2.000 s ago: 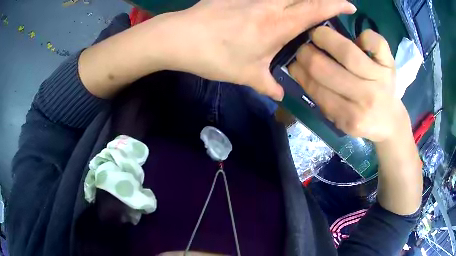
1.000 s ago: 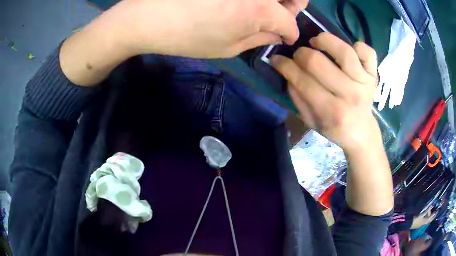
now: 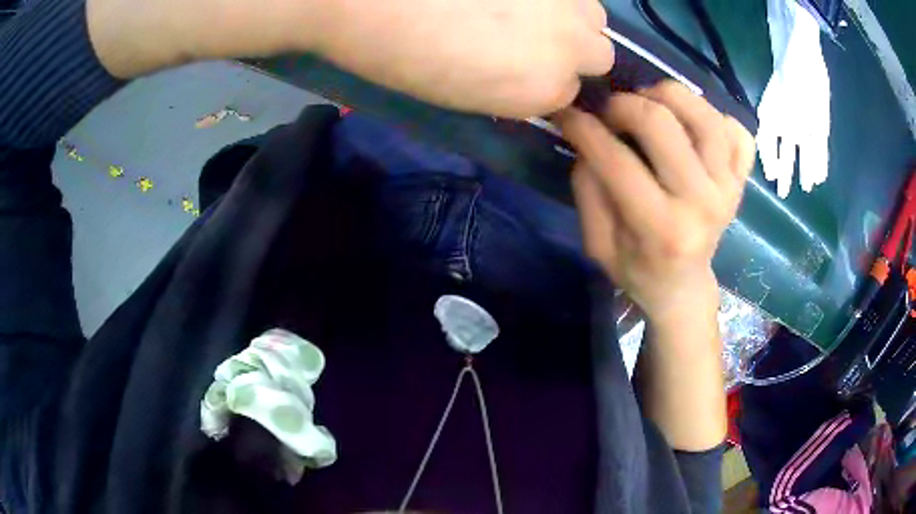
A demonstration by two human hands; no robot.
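The black display unit [image 3: 643,72] lies at the top centre over the dark green bench, mostly covered by my hands. A thin silver-white line shows along its far edge and a short bit at its near edge. My left hand [image 3: 482,50] reaches in from the left over the unit, fingers curled; its fingertips are hidden, so what they touch is unclear. My right hand [image 3: 658,176] is closed on the unit from the right, with fingers bent over the dark screen. A black cord loop [image 3: 718,50] lies beyond the unit.
A white glove [image 3: 795,110] lies flat on the green bench [image 3: 854,171] at upper right. A red tool [image 3: 901,236] is at the right edge. Clear tubing and shiny packaging [image 3: 743,326] lie right of my forearm. A pink-striped dark garment [image 3: 819,457] shows at lower right.
My left hand has gone from spread over the unit to curled fingers at its edge. The unit's dark screen and silver border show less than one second ago. The view has shifted.
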